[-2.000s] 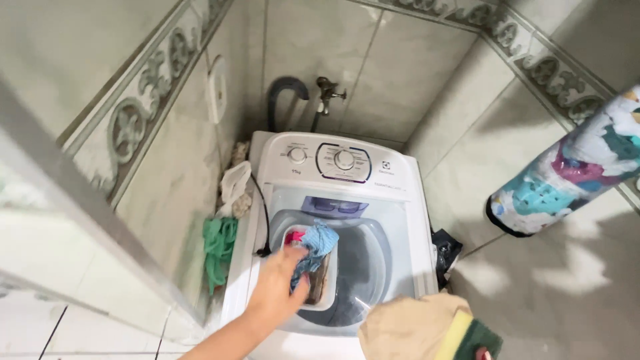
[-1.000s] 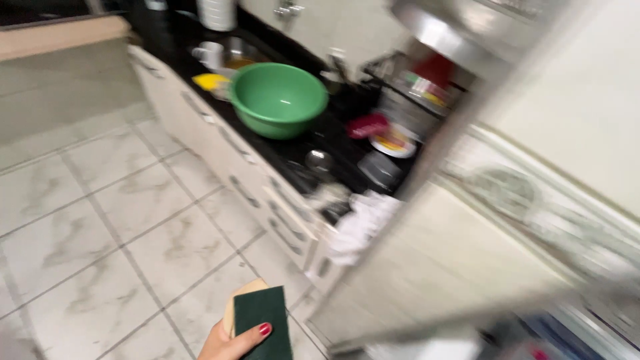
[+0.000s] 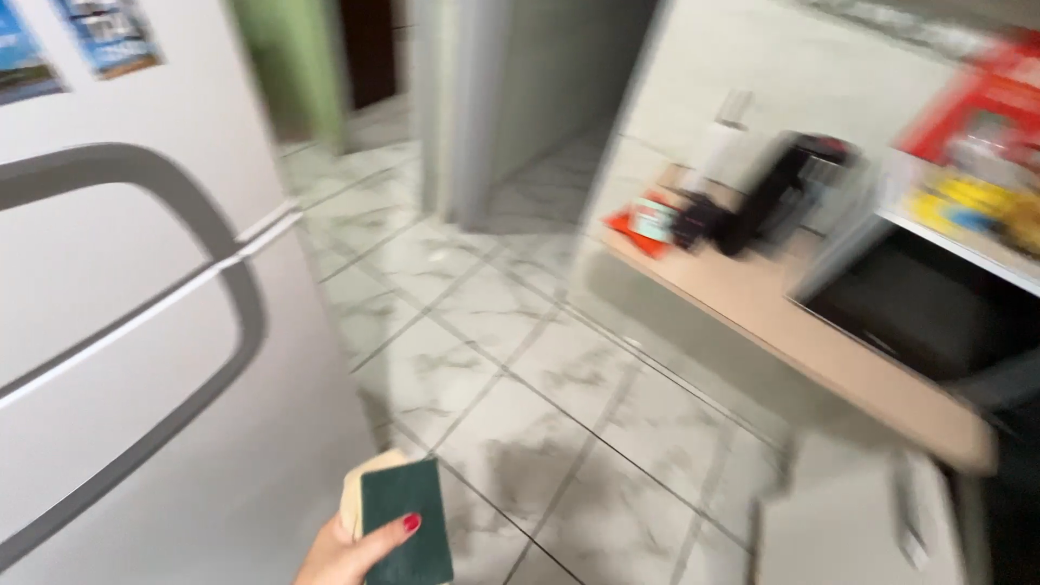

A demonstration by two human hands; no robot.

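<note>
A sponge with a dark green scouring face (image 3: 406, 520) is in my left hand (image 3: 349, 556), near the bottom edge of the head view. The thumb, with a red nail, presses on the green face; the other fingers are hidden behind it. Folded beige cloth (image 3: 353, 496) shows along the sponge's left and upper edge, in the same grip. The held things are over the tiled floor, just right of the refrigerator's lower front. My right hand is out of view.
A white refrigerator (image 3: 317, 390) with a grey handle band stands at left. A doorway frame (image 3: 467, 122) is beyond the marbled tile floor (image 3: 504, 325). At right, a wooden counter (image 3: 756, 317) holds a blurred black appliance (image 3: 780, 195), a red packet (image 3: 642, 227) and a dark-fronted oven (image 3: 918, 301).
The view has swung from the washing machine, past a kitchen sink counter with a green basin, to the refrigerator. My left hand, earlier at a blue cloth in the washer, now holds the sponge.
</note>
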